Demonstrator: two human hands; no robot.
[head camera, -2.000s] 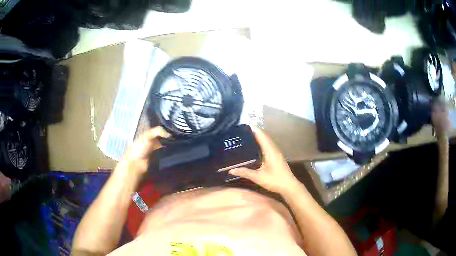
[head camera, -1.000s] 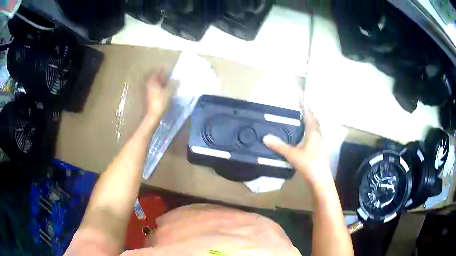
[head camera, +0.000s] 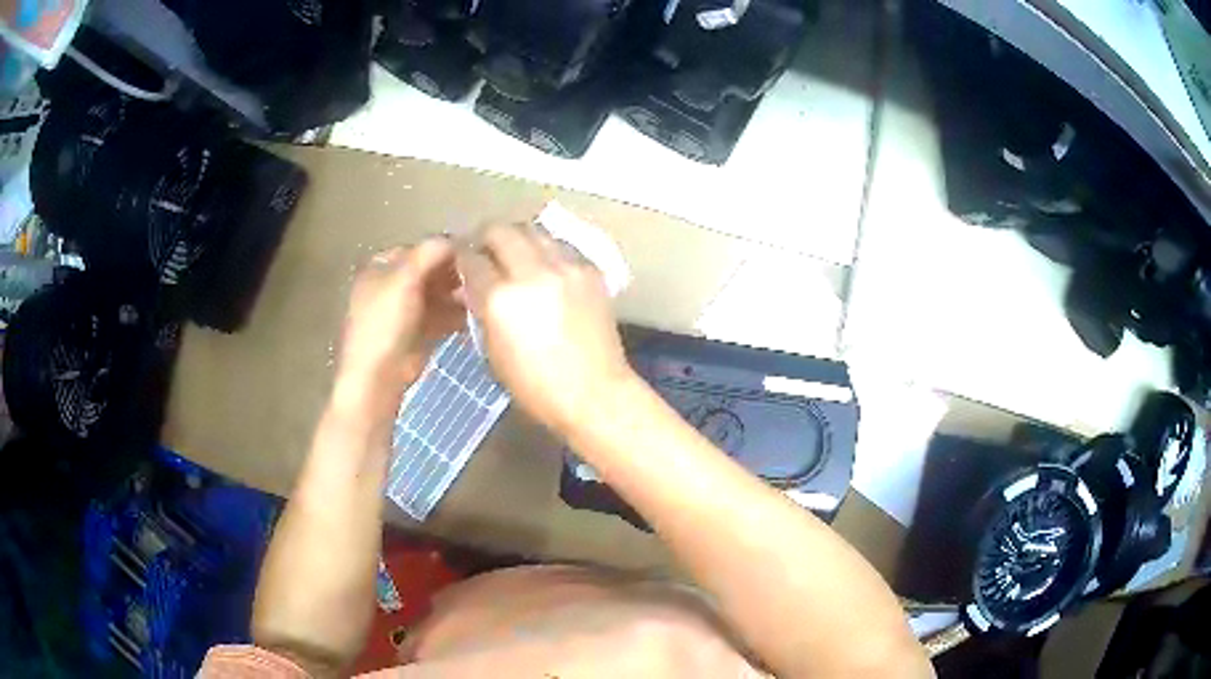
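My left hand (head camera: 396, 312) and my right hand (head camera: 542, 312) are close together over the sheet of adhesive strips (head camera: 449, 422), fingers bent at its upper part. What the fingertips hold is hidden. The sheet is pale and ruled into narrow rectangles. The black fan base (head camera: 744, 411) lies underside up to the right, with moulded ring recesses and a white foot pad (head camera: 807, 389) near its far right edge. My right forearm covers part of the base.
Fans stand at the left (head camera: 173, 226) and at the right (head camera: 1029, 551). More black fans line the back (head camera: 558, 100). Flattened cardboard (head camera: 266, 385) covers the bench. A white paper (head camera: 896, 458) lies right of the base. A blue crate (head camera: 179, 564) is below left.
The fan was turned from grille up to base underside up. My right hand has left the base and joined my left hand at the sheet. The view has shifted.
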